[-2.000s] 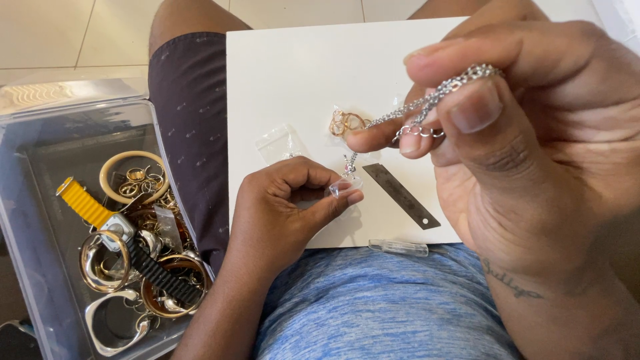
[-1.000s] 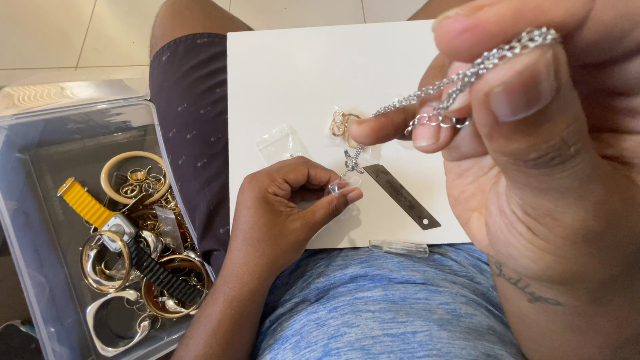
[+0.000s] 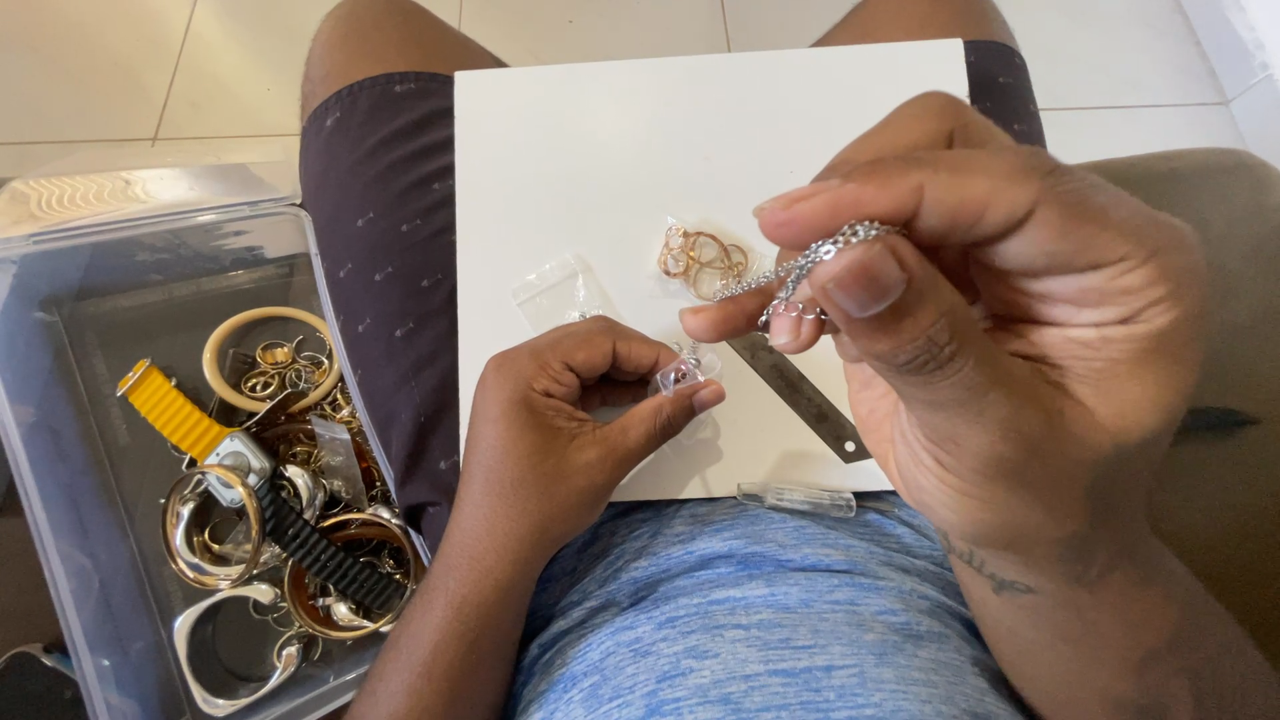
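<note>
My right hand (image 3: 960,320) is raised above the white board (image 3: 700,130), with a silver-coloured chain (image 3: 850,237) looped between its thumb and fingers. Lower and to the left, my left hand (image 3: 590,420) pinches a small clear plastic piece (image 3: 680,375) between thumb and forefinger, and small silver-coloured links show at its top. Whether these links join the chain cannot be told. Behind the fingers, gold-coloured jewellery (image 3: 700,258) in a clear bag lies on the board. A small clear zip bag (image 3: 565,290) lies left of it. Partly under my right hand is a dark flat metal blade (image 3: 800,395) with a hole at one end.
A clear plastic box (image 3: 90,440) at the left holds bangles, rings and a watch (image 3: 240,465) with a yellow and black strap. A clear plastic tube or handle (image 3: 797,499) lies at the board's near edge. The board rests on the lap, above a tiled floor (image 3: 80,70).
My right hand with the chain has shifted a little back to the left, over the board, since one second ago. My left hand stays in nearly the same place, still pinching the plastic piece.
</note>
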